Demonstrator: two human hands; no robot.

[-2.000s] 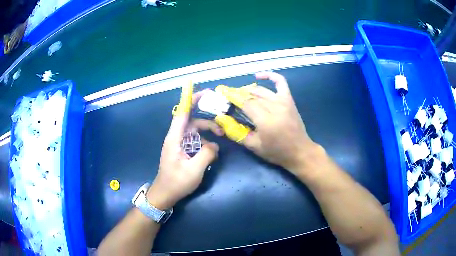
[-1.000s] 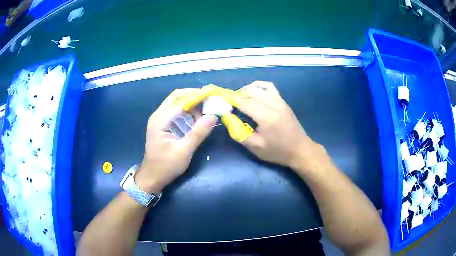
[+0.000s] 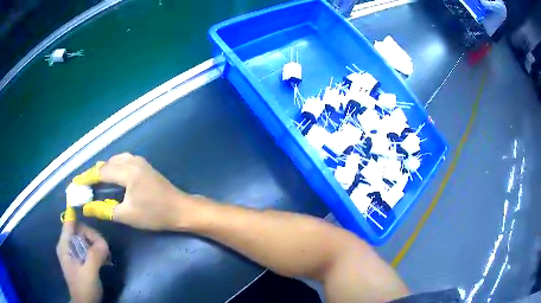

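A white-bodied unit [image 3: 79,194] is held over the black bench at the left of the view. My right hand [image 3: 137,192], with yellow finger cots on thumb and finger, grips it from the right. My left hand [image 3: 85,258] is below it, one yellow-cotted fingertip against the unit's lower side. A see-through greyish clear housing [image 3: 78,247] lies in my left hand between palm and fingers. The unit's leads are hidden.
The right-hand blue bin [image 3: 255,93] holds many loose white-and-black units with leads. Behind the pale rail [image 3: 127,109], one assembly [image 3: 59,55] lies on the green belt. A blue bin edge [image 3: 7,283] shows at lower left. White pieces [image 3: 394,57] lie beyond the bin.
The view has swung right, so the hands now appear far left and the right-hand bin near the middle. The hands still hold the unit and the clear housing.
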